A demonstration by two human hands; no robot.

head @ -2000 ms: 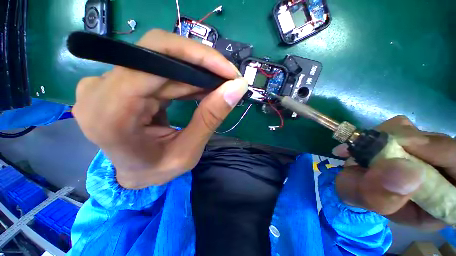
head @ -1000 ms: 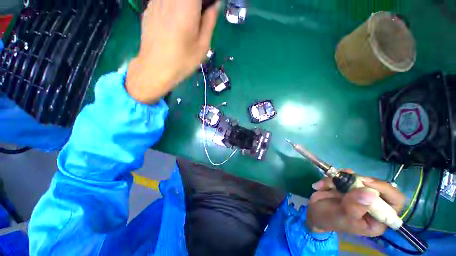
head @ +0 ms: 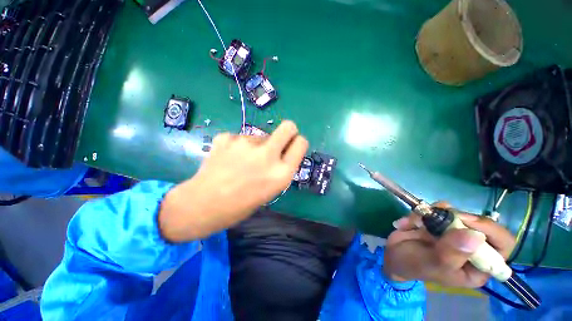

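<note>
My right hand (head: 439, 251) holds the soldering iron (head: 401, 191) by its cream handle. Its tip points up-left in the air, apart from the fixture. My left hand (head: 235, 172) is palm down over the left part of the black fixture (head: 324, 173). A small watch housing (head: 305, 169) sits in the fixture beside my left fingers. The fingertips are hidden, so I cannot tell whether they hold anything. Another housing (head: 254, 130) is partly covered by this hand. The white solder wire (head: 242, 100) runs from the top edge down behind the hand.
Two open housings with lead wires (head: 236, 59) lie behind my left hand. A black round-faced device (head: 177, 113) lies to the left. A black ribbed tray (head: 50, 75) fills the left edge. A tan pot (head: 439, 50) and fume fan (head: 519, 135) stand on the right.
My left hand has come down from the top to the fixture. A housing now sits in the fixture, and the one right of it is gone from its spot. The iron stays held off the work.
</note>
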